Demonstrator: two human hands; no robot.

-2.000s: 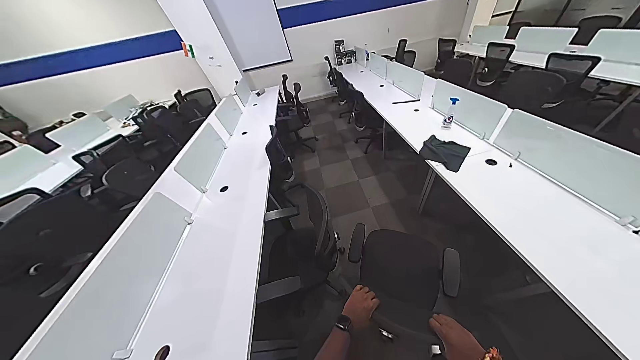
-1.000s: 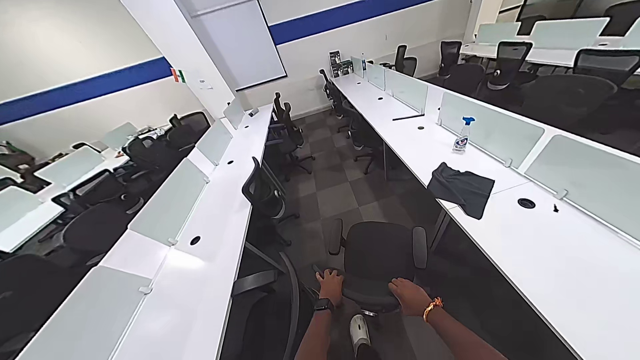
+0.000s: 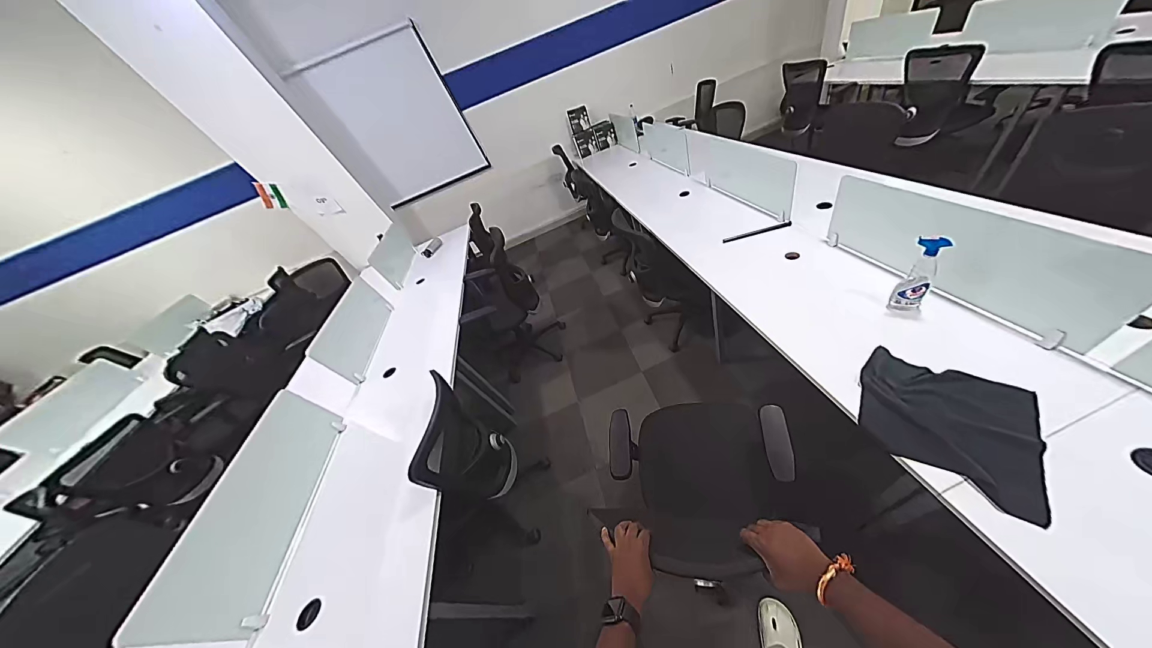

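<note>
A black office chair with two armrests stands in the aisle in front of me, its backrest nearest my body. My left hand, a dark watch on its wrist, is closed over the left end of the backrest's top. The right end is held by my right hand, which has an orange thread bracelet at the wrist. On the desk to the right lies a dark cloth, partly over the front edge. Behind the cloth, near the frosted divider, a clear spray bottle with a blue trigger head stands upright.
White desks with frosted dividers line both sides of the carpeted aisle. A mesh-backed chair is at the left desk; other chairs stand farther ahead along both rows. A thin black strip lies on the right desk.
My hands and the chair have moved forward along the aisle, and the view has advanced with them. The cloth and spray bottle are now nearer. Both hands stay on the chair.
</note>
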